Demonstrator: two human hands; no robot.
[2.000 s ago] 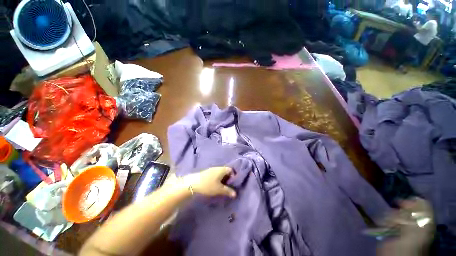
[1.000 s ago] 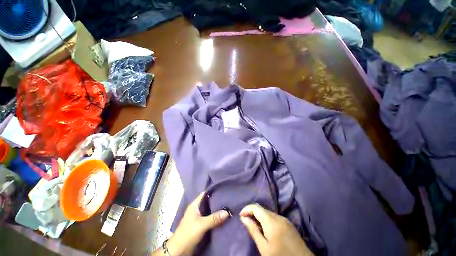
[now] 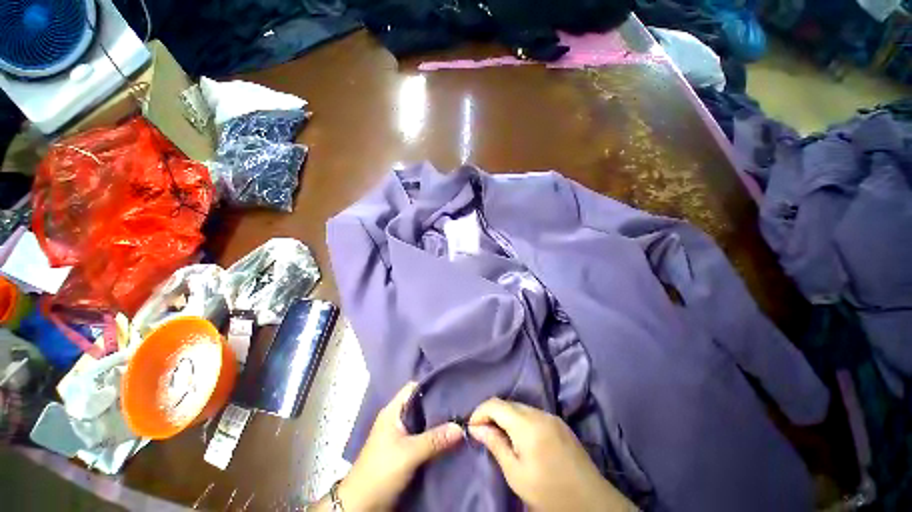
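Observation:
A purple coat [image 3: 640, 340] lies spread on the brown table, its collar away from me and its paler satin lining [image 3: 572, 372] showing at the opening. A small dark button [image 3: 463, 428] is on the cloth between my fingertips. My left hand [image 3: 400, 450] pinches the coat's folded front edge beside the button. My right hand [image 3: 530, 450] has thumb and fingertips closed at the button, touching my left thumb. No needle or thread can be made out.
At left are an orange bowl [image 3: 180, 378], black phone [image 3: 290, 358], white tag [image 3: 228, 437], red plastic bag [image 3: 125, 215], clear bags [image 3: 272, 280] and a fan [image 3: 45, 35]. More purple coats [image 3: 850, 200] lie beyond the right edge, black garments [image 3: 470, 22] at the far side.
My right hand has come in from the far right to the button, and my left hand has moved down the coat. Since one second ago, my fingertips have closed together at the button.

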